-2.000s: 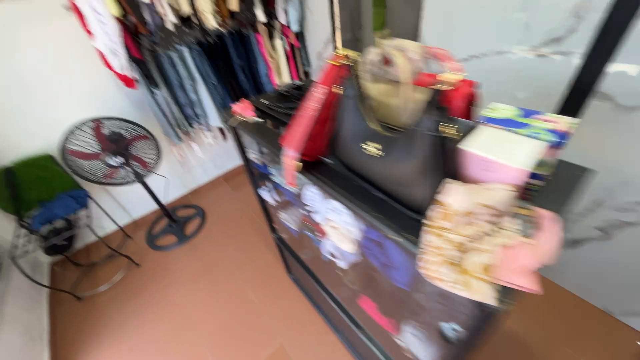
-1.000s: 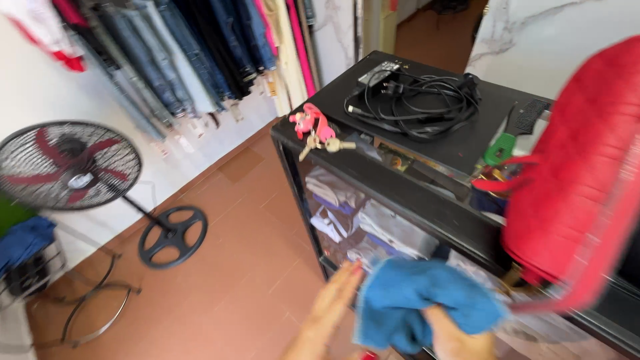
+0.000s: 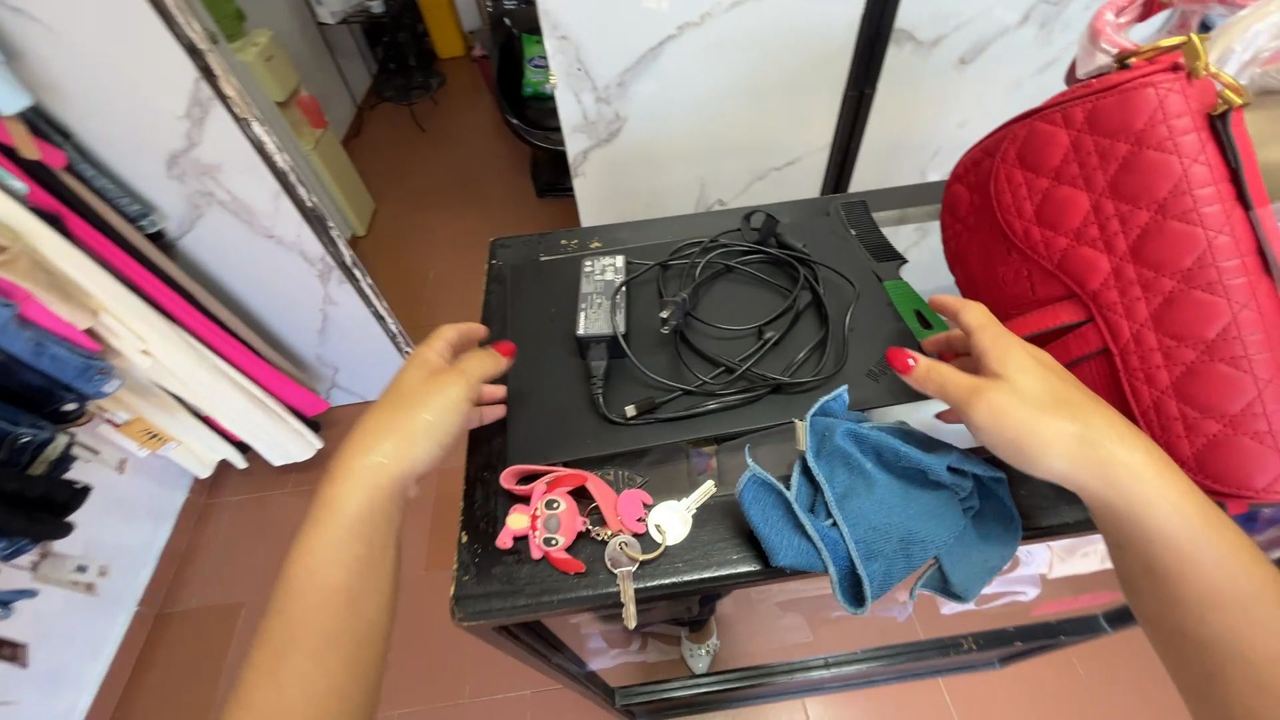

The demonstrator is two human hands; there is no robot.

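A closed black laptop (image 3: 545, 400) lies on the black display counter, with a power adapter (image 3: 601, 300) and its coiled black cable (image 3: 780, 350) on top. My left hand (image 3: 435, 395) is at the laptop's left edge, fingers apart and empty. On the right, my right hand (image 3: 990, 385) has its fingers apart by the green handle of a comb (image 3: 908, 305); whether it touches the comb or laptop I cannot tell. A crumpled blue cloth (image 3: 880, 500) rests on the counter's front edge. Left of it lie keys (image 3: 670, 520) with a pink character keychain (image 3: 552, 520).
A red quilted handbag (image 3: 1100, 230) stands at the right end of the counter (image 3: 610, 585). Trousers (image 3: 150, 320) hang at the left. Behind are marble-patterned panels (image 3: 690, 100) and a doorway. Reddish tiles (image 3: 420, 610) cover the floor.
The blue cloth, at my right hand one second ago, now lies released on the counter. My hands have moved apart to the laptop's two sides. The view has come closer to the counter.
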